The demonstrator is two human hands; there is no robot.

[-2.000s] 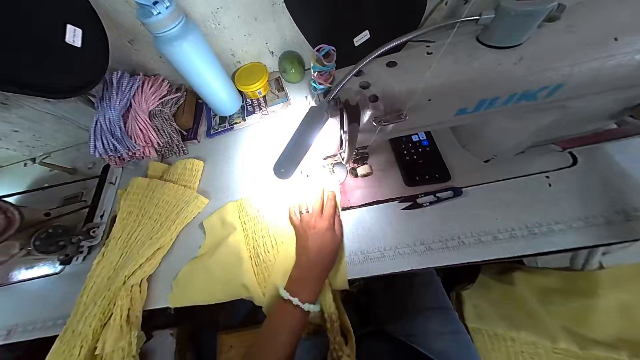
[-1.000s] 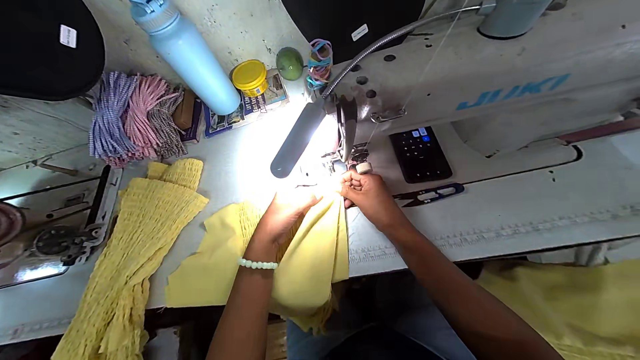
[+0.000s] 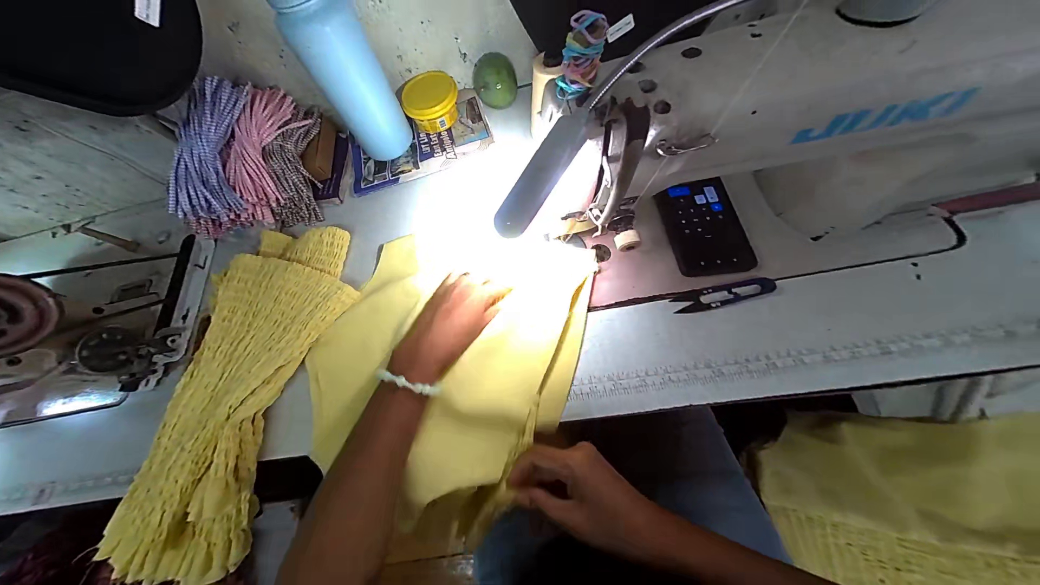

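Observation:
Yellow fabric (image 3: 471, 406) lies on the sewing table below the needle area of a Juki sewing machine (image 3: 812, 122), its upper part washed out by lamp glare. My left hand (image 3: 455, 317), with a beaded bracelet at the wrist, rests on this fabric, fingers spread. At the table's front edge my right hand (image 3: 561, 487) has its thumb and fingers curled at the fabric's lower right edge; whether it grips the cloth cannot be made out. A gathered yellow fabric piece (image 3: 236, 374) lies to the left.
Thread snips (image 3: 723, 295) and a black phone-like device (image 3: 705, 227) lie right of the needle area. A lamp (image 3: 544, 175) hangs over the fabric. Behind stand a blue bottle (image 3: 345, 73), a yellow-lidded tub (image 3: 431, 99) and fabric-strip bundles (image 3: 244, 154). More yellow fabric (image 3: 902, 479) hangs lower right.
My right hand has moved from beside the presser foot down to the table's front edge. My left hand lies flat on the fabric, which is more spread out than a second ago.

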